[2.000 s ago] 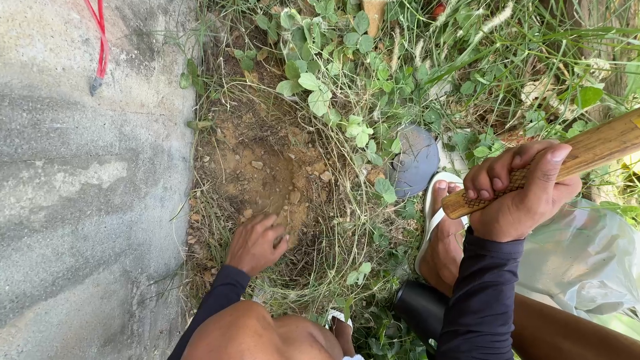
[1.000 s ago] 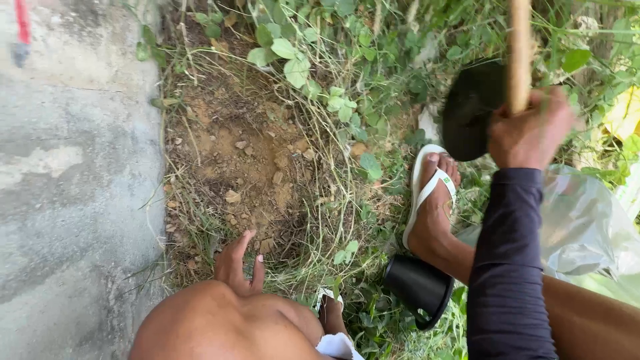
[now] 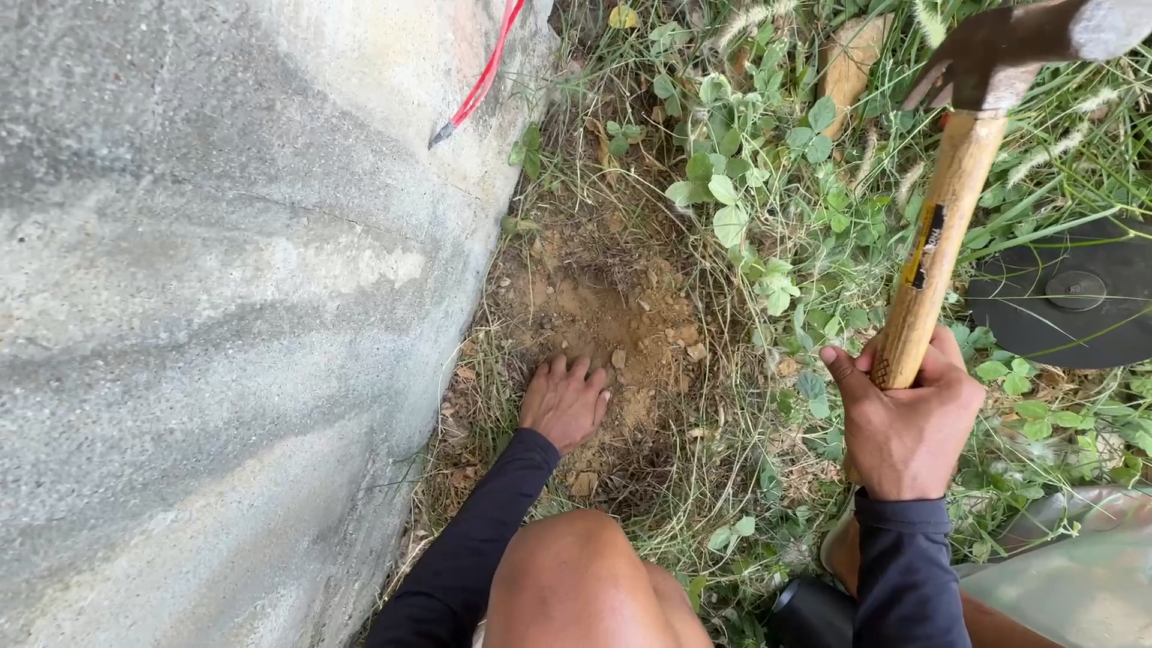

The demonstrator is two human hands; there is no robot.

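Note:
My right hand (image 3: 909,414) is wrapped around the lower end of the wooden handle of a claw hammer (image 3: 945,225), whose metal head is raised at the top right. The handle bears a worn label. My left hand (image 3: 565,402) lies palm down on a patch of bare brown soil (image 3: 594,315) with small stones, its fingers slightly spread and touching the dirt. No object shows in it; what is under the palm is hidden.
A concrete wall (image 3: 270,270) borders the soil on the left, with a red cord (image 3: 486,76) against it. Weeds (image 3: 729,189) surround the soil, with a wood piece (image 3: 850,67) among them. A black disc (image 3: 1071,292), clear plastic bag (image 3: 1071,576) and black container (image 3: 810,612) are at the right.
The hammer's head has come into view, held up in my right hand. My left hand now rests flat on the soil, further forward than a second ago. The view has shifted.

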